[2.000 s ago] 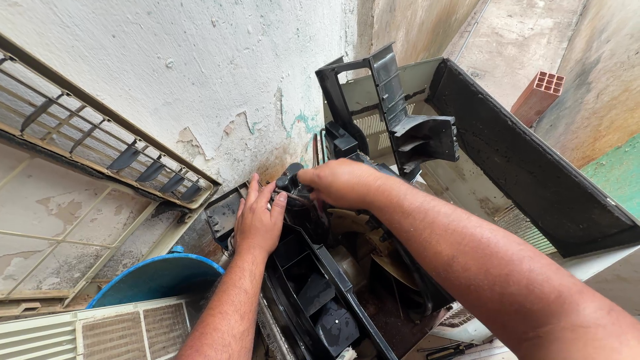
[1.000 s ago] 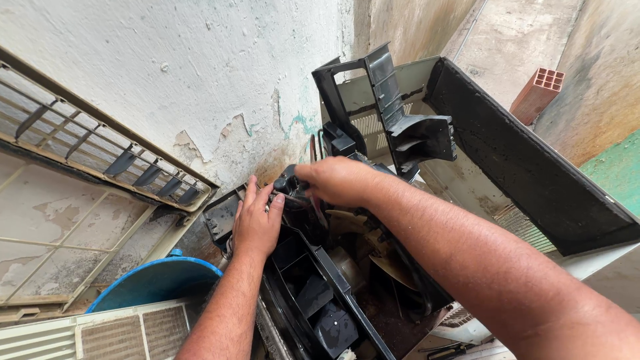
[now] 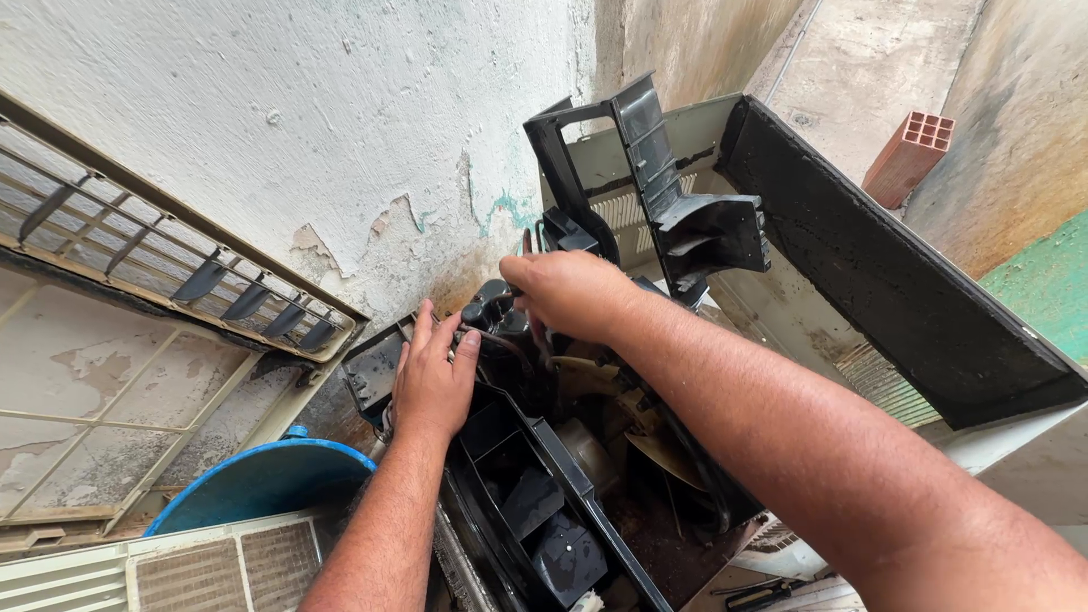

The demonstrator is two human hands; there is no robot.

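Observation:
An opened window air conditioner chassis with a black plastic housing [image 3: 557,450] lies below my hands. My left hand [image 3: 432,374] rests with fingers spread on its upper left part, beside thin copper tubing. My right hand [image 3: 565,293] is curled near the tubing, just right of the black compressor top [image 3: 490,306]; its fingertips are partly hidden, so what it grips cannot be told. A yellowish fan blade [image 3: 667,461] shows inside the chassis. Behind my right hand stands a black plastic bracket [image 3: 650,157].
An empty metal outer case [image 3: 901,272] stands at the right, near a hollow red brick [image 3: 909,157]. At the left are a louvered front grille [image 3: 183,255], a blue tub [image 3: 255,476] and a filter panel [image 3: 204,569]. A peeling wall [image 3: 340,127] rises behind.
My right hand has shifted slightly away from the compressor top, which shows more now. My left hand stays at about the same place.

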